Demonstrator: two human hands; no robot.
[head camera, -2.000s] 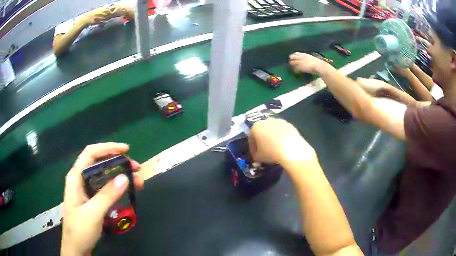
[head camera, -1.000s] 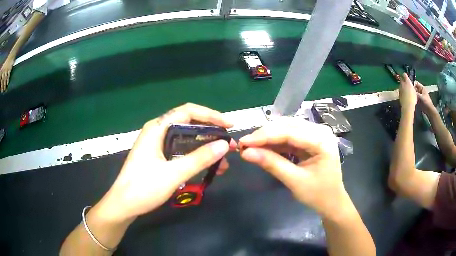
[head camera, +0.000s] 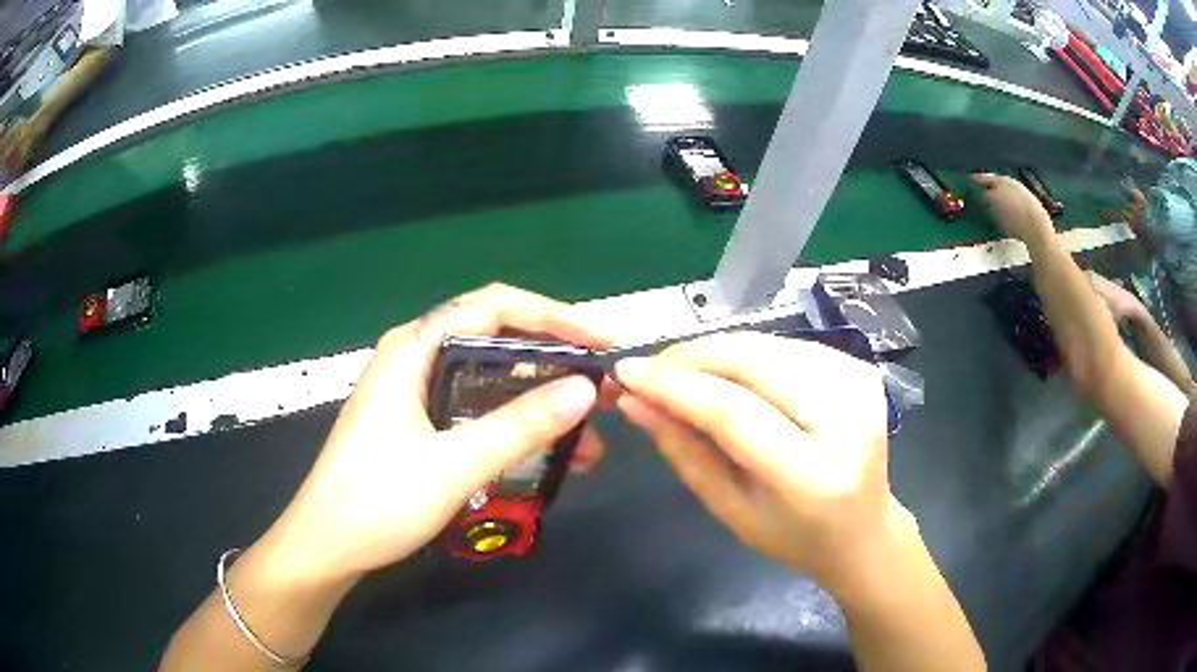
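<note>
A black phone unit (head camera: 516, 381) with a red end section (head camera: 496, 528) and a round gold part (head camera: 484, 536) is held in my left hand (head camera: 407, 440), red end toward me. My left thumb lies across its face near the top right corner. My right hand (head camera: 775, 446) touches that corner with pinched fingertips. Any small part between those fingertips is hidden. The dark parts bin (head camera: 834, 344) is mostly covered by my right hand; its rim shows behind it.
Other phone units (head camera: 706, 171) lie on the green belt (head camera: 394, 236) behind the white rail (head camera: 289, 398). A grey post (head camera: 814, 158) rises at the rail. A clear plastic bag (head camera: 866, 315) lies beside it. A neighbouring worker's arm (head camera: 1096, 355) reaches over the belt at right.
Since two seconds ago, my right hand has left the bin and come to the unit. Since one second ago, its fingertips have closed onto the corner. Belt units have shifted right.
</note>
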